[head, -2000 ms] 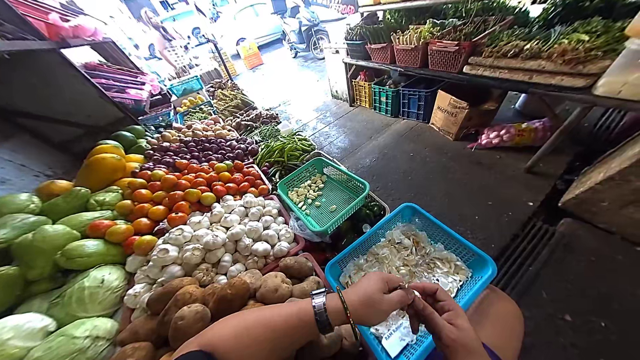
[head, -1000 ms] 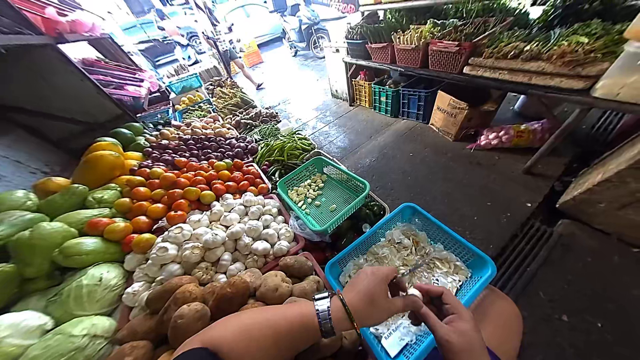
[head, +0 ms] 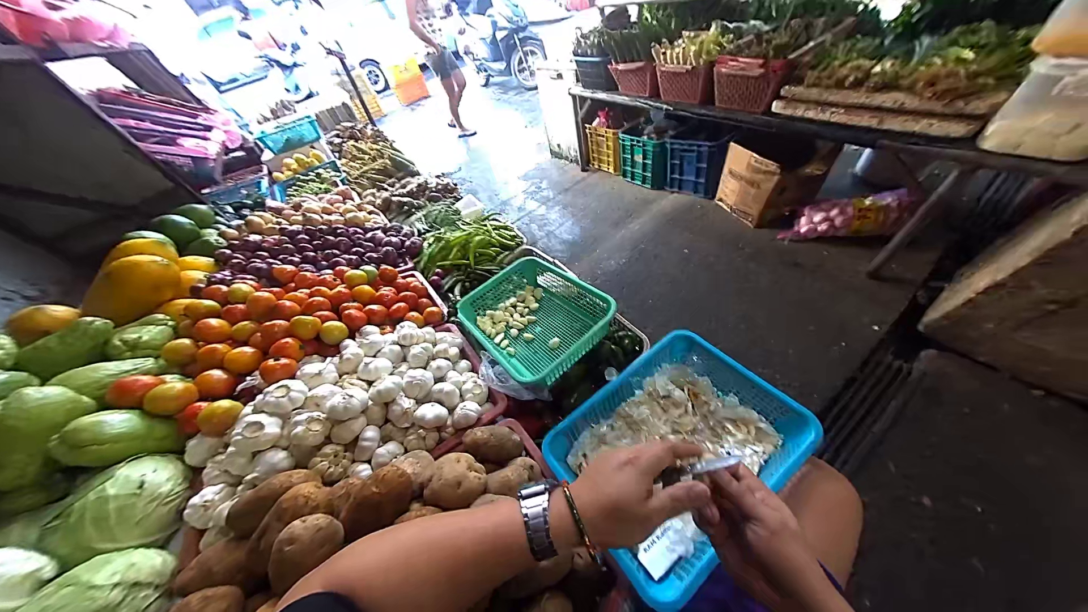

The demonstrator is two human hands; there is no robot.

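My left hand [head: 633, 495], with a metal watch and a beaded bracelet on its wrist, holds a small knife [head: 712, 465] whose blade points toward my right hand [head: 752, 518]. The right fingers are curled beside the blade; what they hold is hidden. Both hands are over the near part of a blue plastic basket [head: 557, 442] of papery garlic skins [head: 680, 408]. A white packet bearing writing [head: 665, 548] lies in its near end. Beyond it, a green plastic basket [head: 578, 319] holds peeled garlic cloves [head: 510, 319].
Garlic bulbs [head: 416, 382], potatoes [head: 455, 480], tomatoes [head: 272, 323], chayotes [head: 119, 435] and cabbages [head: 119, 510] are piled at left. A vegetable table [head: 960, 153] stands at back right, with crates [head: 642, 159] and a cardboard box [head: 756, 183] beneath. A person's legs [head: 450, 85] show far off.
My hands have shifted slightly, and the knife blade now lies more level between them. A white piece seen at my right fingertips one second ago no longer shows. A person has come into the background walkway.
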